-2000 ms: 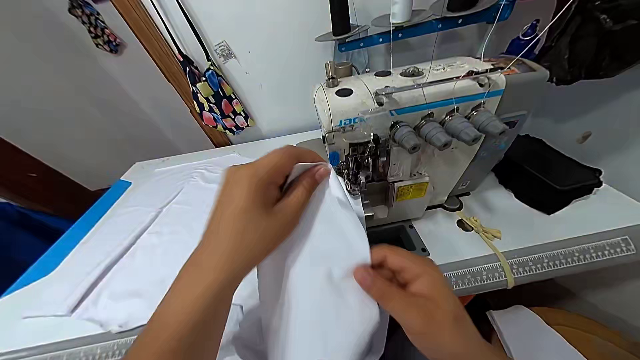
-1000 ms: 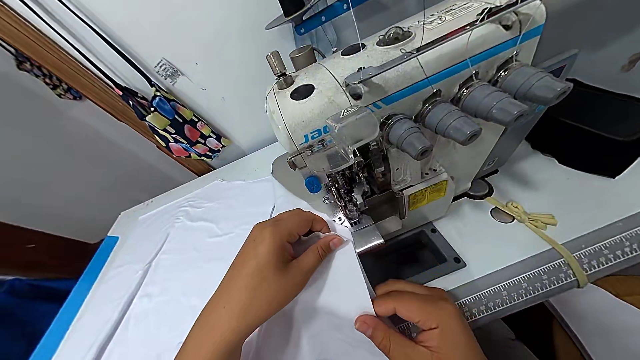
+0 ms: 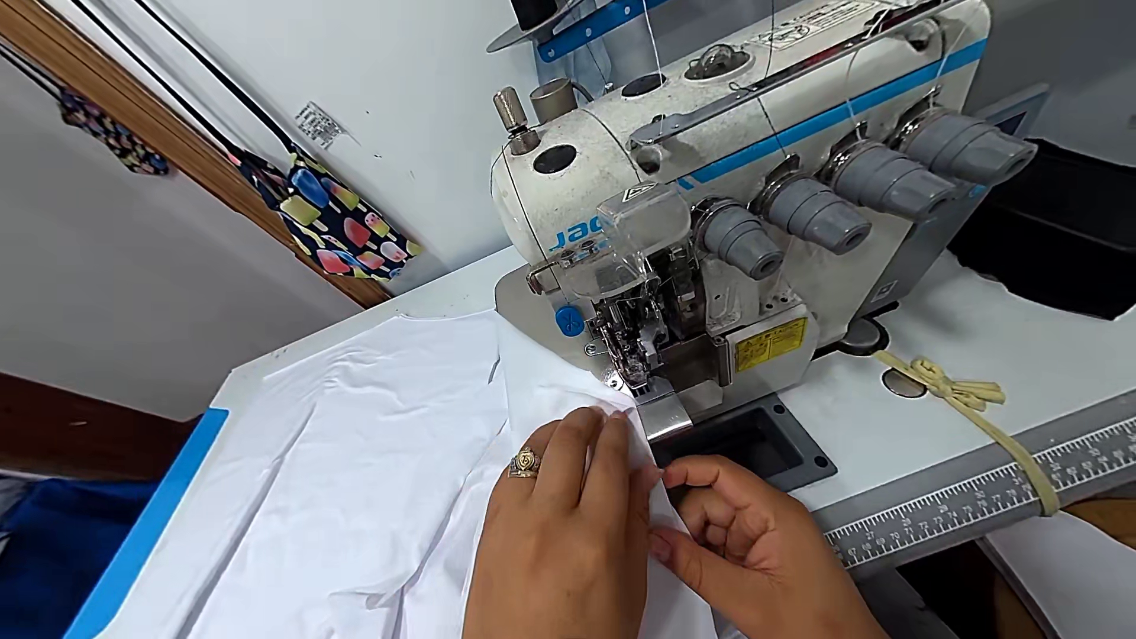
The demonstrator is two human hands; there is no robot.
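White fabric [image 3: 373, 444] covers the left of the table, and its edge reaches the presser foot area [image 3: 635, 368] of a Jack overlock sewing machine [image 3: 754, 169]. My left hand [image 3: 568, 524], with a ring on one finger, lies on the fabric just in front of the foot; its fingertips are close together near the edge. Nearer the table front, my right hand [image 3: 754, 550] pinches the fabric's right edge between thumb and forefinger, its other fingers curled. The thumb of my left hand is mostly hidden.
Grey tension knobs [image 3: 808, 209] line the machine's front. A measuring tape [image 3: 958, 493] runs along the table edge, with a yellow tie [image 3: 967, 395] over it. Black fabric [image 3: 1056, 231] lies at the right. A patterned cloth item [image 3: 333, 217] hangs by the wall.
Two seconds ago my hands held the fabric up in front of the machine; now it lies lower, at the foot. My left hand has turned flatter over it. The view has moved closer.
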